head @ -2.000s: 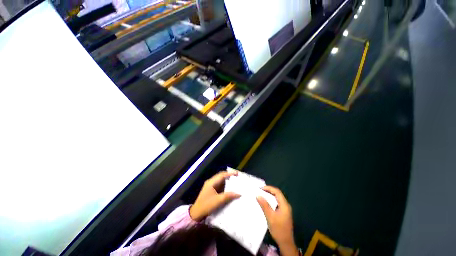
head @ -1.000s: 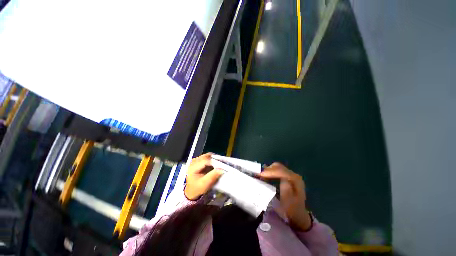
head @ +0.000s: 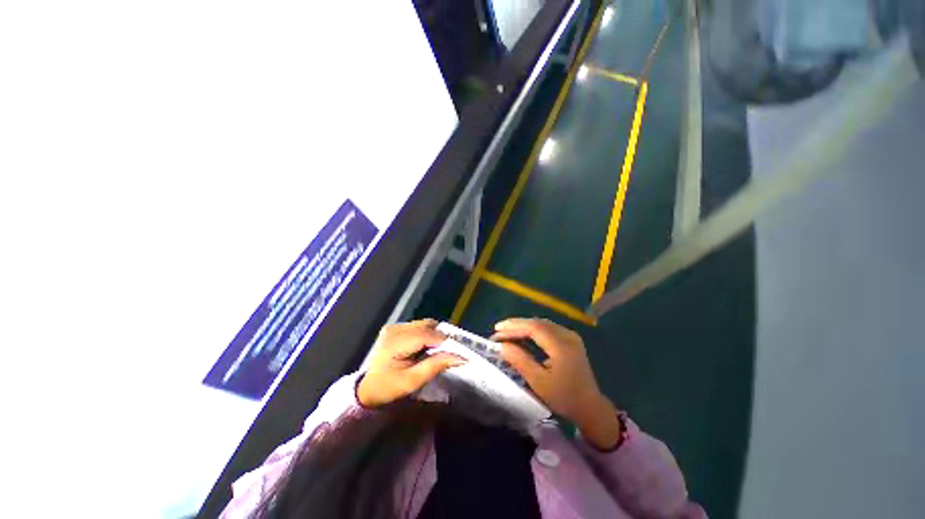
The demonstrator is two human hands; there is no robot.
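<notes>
A white label sheet [head: 492, 390] with rows of small dark printed marks along its upper part is held in front of my chest. My left hand [head: 398, 367] grips its left end, thumb on top. My right hand [head: 553, 370] is at its upper right edge, fingertips on the printed rows. Whether a single label is between my right fingertips cannot be told. A television [head: 183, 132] with a brightly lit white screen stands close on the left. A purple front film label [head: 294, 304] with white text is at its lower edge.
The dark conveyor edge [head: 411, 238] with a metal rail runs diagonally beside the television. Green floor with yellow lines [head: 621, 193] lies to the right of it. A pale grey area curves along the far right. Part of another set [head: 515, 18] shows at the top.
The view has moved along the line, and the lit screen with the purple label is now nearer. The sheet was opened wider, then folded; now its printed rows show between my hands.
</notes>
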